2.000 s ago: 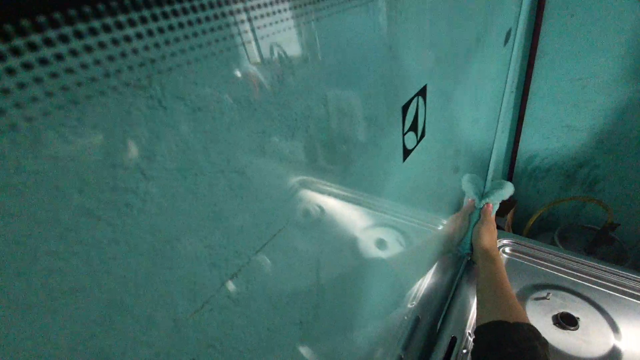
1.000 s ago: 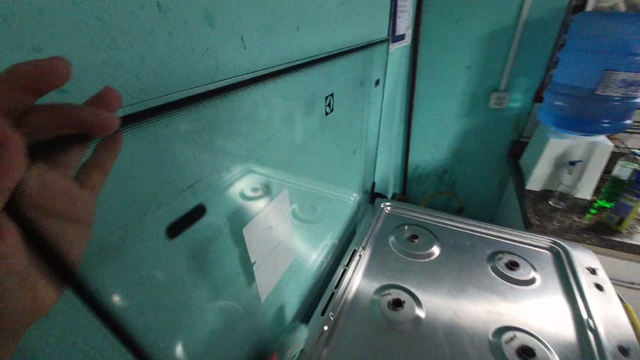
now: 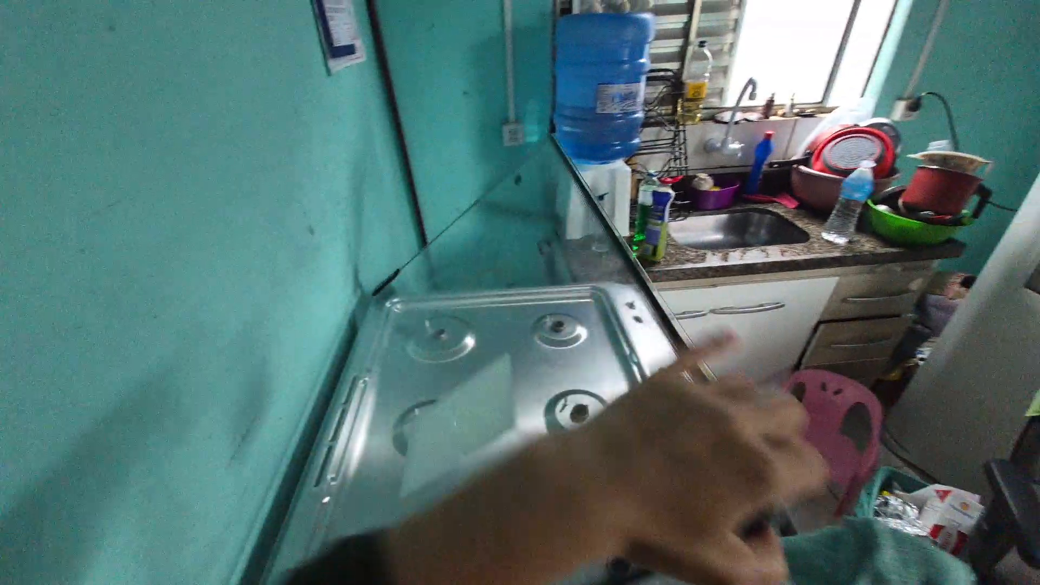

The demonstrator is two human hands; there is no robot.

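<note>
My left hand (image 3: 715, 463), blurred, reaches in from the bottom left in a dark sleeve. It lies across the free edge of the stove's glass lid (image 3: 532, 219); whether its fingers are closed on that edge cannot be told. The tilted lid stands partly lowered over the stainless steel cooktop (image 3: 496, 349), whose burner seats show through the glass without grates. A pale rectangular patch shows in the glass. Just right of the hand, at the lower edge, is a green cloth (image 3: 877, 552); what holds it is hidden. I cannot make out my right hand.
A teal wall (image 3: 162, 244) runs along the left. Behind the stove stands a blue water jug (image 3: 603, 85) on a dispenser. Bottles and dishes surround the sink (image 3: 735, 229) on the stone counter. A pink plastic chair (image 3: 837, 422) and a bin (image 3: 886, 487) are at the right.
The glass lid, upright near the wall before, is now tilted out over the cooktop. My left hand has moved right along with its free edge. The view has swung right to the sink.
</note>
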